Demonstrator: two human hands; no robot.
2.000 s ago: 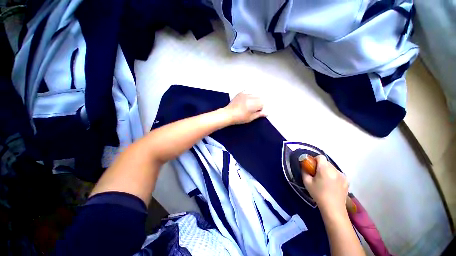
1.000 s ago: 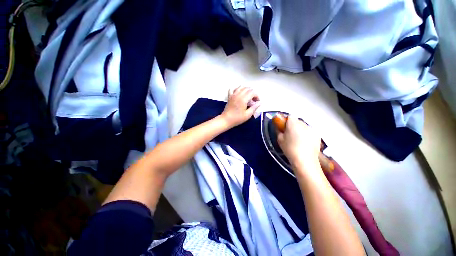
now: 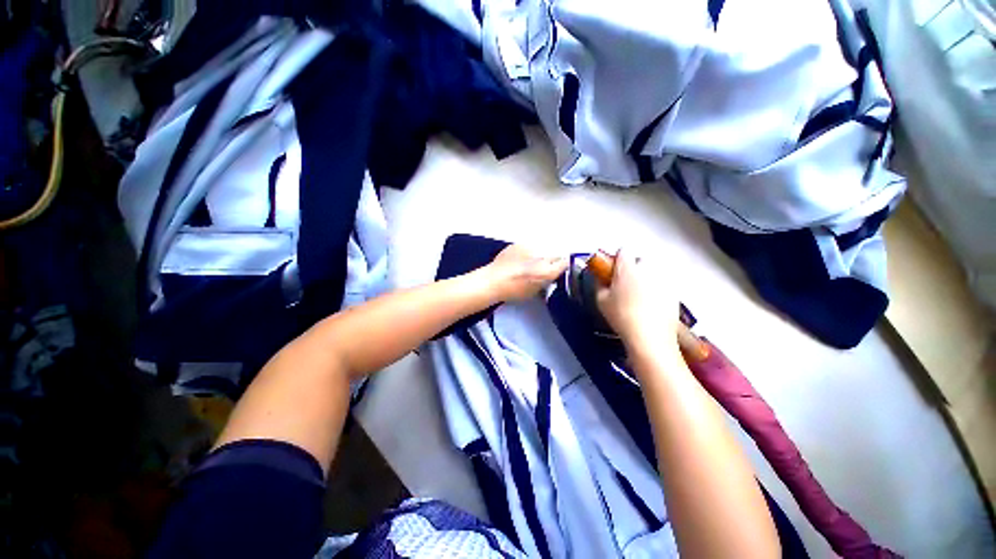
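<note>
The navy-and-pale garment lies on the pale table cover in front of me, with a wide navy band along its far edge. My right hand is closed on the orange-brown handle of the steam iron, which rests on the navy band. My hand and forearm hide much of the iron. My left hand is at the band just left of the iron's tip, fingers together and pointing toward it; whether they pinch the cloth cannot be told.
Crumpled navy-and-pale garments lie at the left and far side of the table. A dark-red hose trails from the iron to the lower right. A yellowish hose is at far left. White fabric hangs at upper right.
The iron has moved up along the navy band, away from me and leftward, close to my left hand. My left hand has gone from a fist to extended fingers and sits slightly lower.
</note>
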